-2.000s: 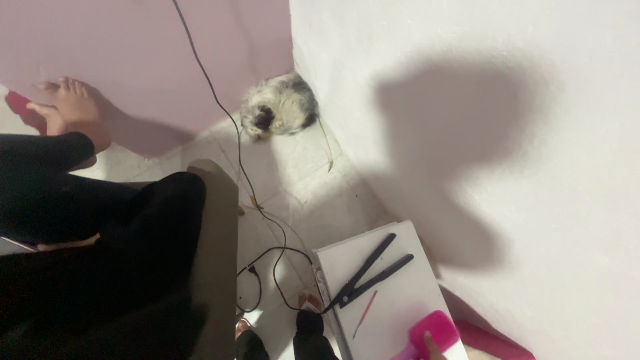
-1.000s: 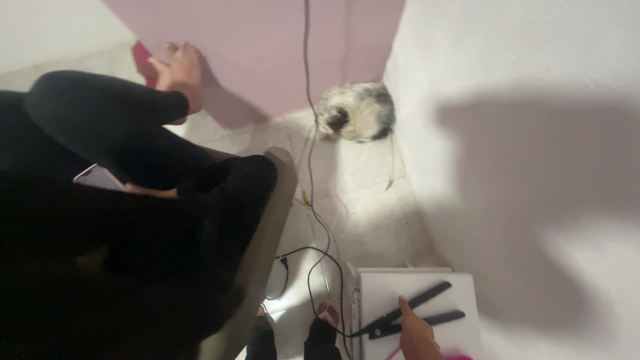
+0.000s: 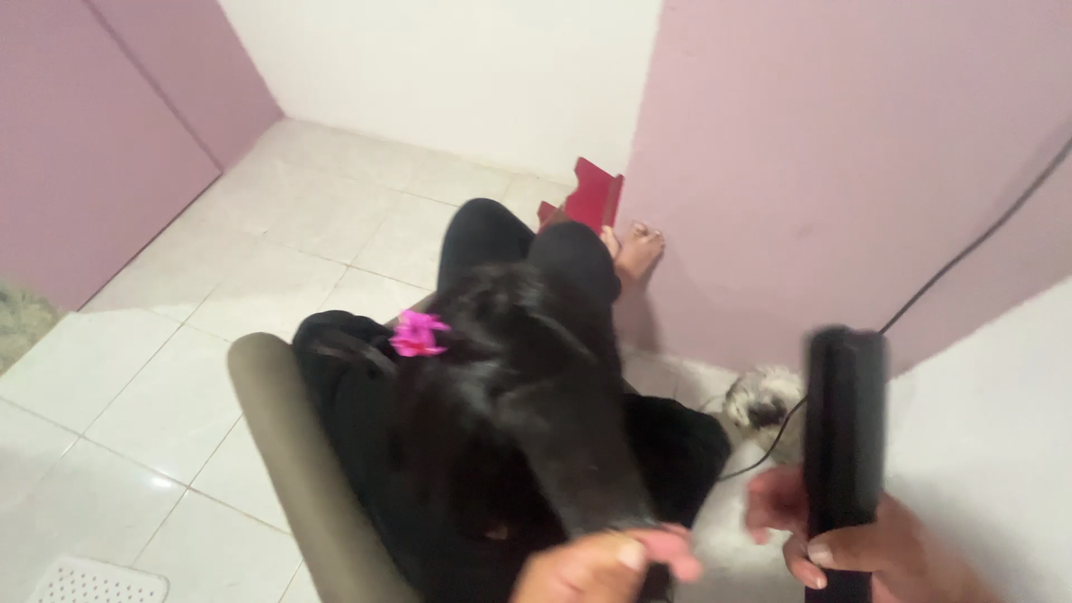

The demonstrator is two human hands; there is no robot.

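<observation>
My left hand pinches a section of long dark hair that stretches from a seated person's head. Raised upright at the right is a black hair straightener, with my right hand wrapped around its lower part; its plates look closed or nearly so, though the picture is blurred. It stands to the right of the hair and apart from it. A pink flower hair ornament sits on the left side of the person's head.
The person sits in a chair with a beige rounded edge. A black cord runs along the pink wall at the right. A small furry dog lies by the wall. Beyond the knees is a red object. A perforated white item lies lower left.
The straightener, lying on the white surface in the earlier frames, is now in my right hand. My left hand has come into view with hair in it. The view has swung left.
</observation>
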